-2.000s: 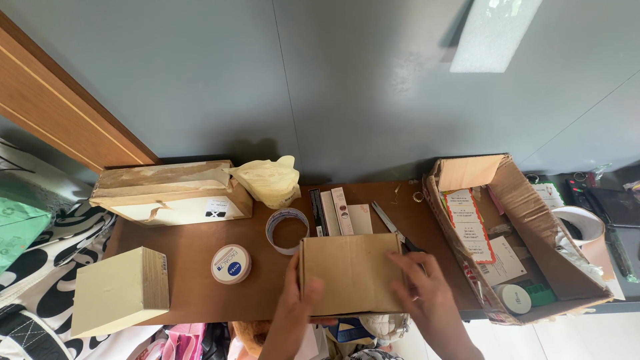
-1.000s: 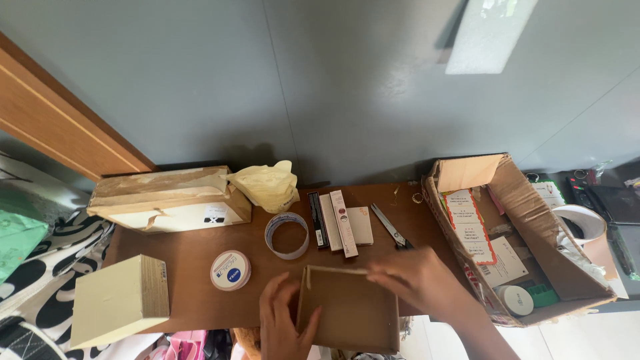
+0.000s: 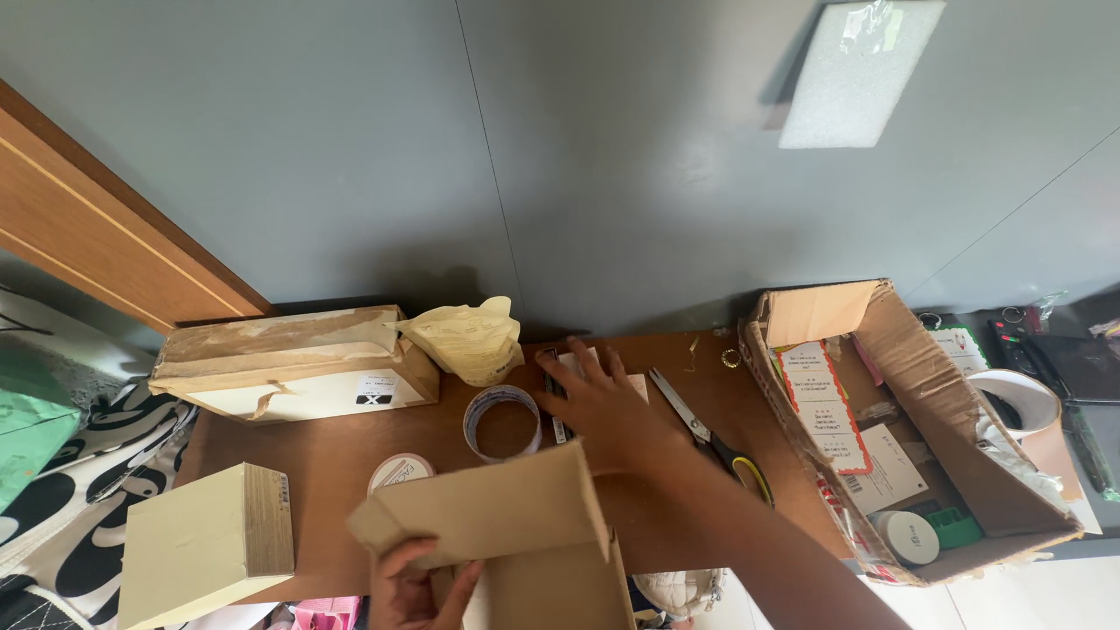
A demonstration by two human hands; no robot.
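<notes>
My left hand [image 3: 420,586] grips the near-left side of a small brown cardboard box [image 3: 560,582], whose flap lid [image 3: 490,507] is raised. My right hand [image 3: 604,407] is spread over several slim cosmetic boxes [image 3: 558,420] behind it, covering most of them; whether it grips one I cannot tell. A roll of tape [image 3: 501,423] lies just left of those fingers. Scissors with black and yellow handles [image 3: 713,437] lie to the right of the hand. A round lidded jar [image 3: 401,472] is partly behind the raised flap.
On the left stand a long taped carton [image 3: 297,376], a crumpled cream bag [image 3: 468,341] and a cream box [image 3: 206,542]. An open cardboard box [image 3: 919,367] with cards, a white-lidded jar [image 3: 906,536] and a green item [image 3: 954,528] stands on the right. A gray wall rises behind the brown table [image 3: 332,446].
The small cardboard box, closed two seconds ago, now has its flap up and sits nearer the bottom edge. My right hand has moved from it to the slim boxes.
</notes>
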